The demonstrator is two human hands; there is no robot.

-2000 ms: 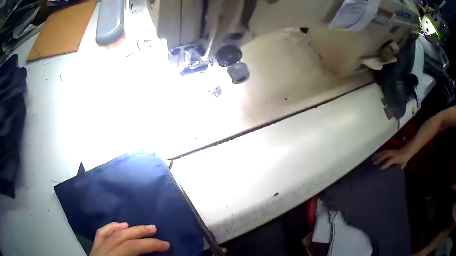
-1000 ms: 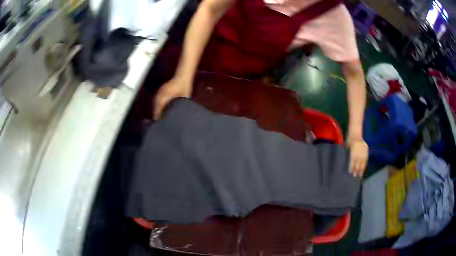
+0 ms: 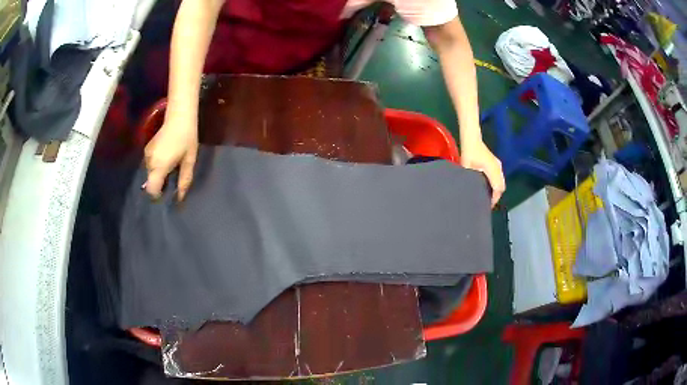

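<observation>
Neither of my hands is in the picture. Nearest in front of me, a long dark grey garment panel (image 3: 316, 214) lies flat across a brown board (image 3: 354, 319). Several layers show along its lower edge. Another person's two hands rest on it, one (image 3: 172, 156) at its left end and one (image 3: 482, 169) at its upper right corner. The board lies over a red bin (image 3: 468, 308), whose rim shows on both sides.
The white table edge (image 3: 53, 225) runs down the left, with dark grey cloth (image 3: 49, 90) on it. The person wears a dark red apron. At right are a blue stool (image 3: 538, 120), a yellow crate (image 3: 566, 248) with pale cloth (image 3: 625, 225), and a red stool (image 3: 542, 338).
The view has swung right from the sewing table; the navy piece and my hand on it are out of view. Since the last earlier frame, the grey panel lies flatter and more board shows.
</observation>
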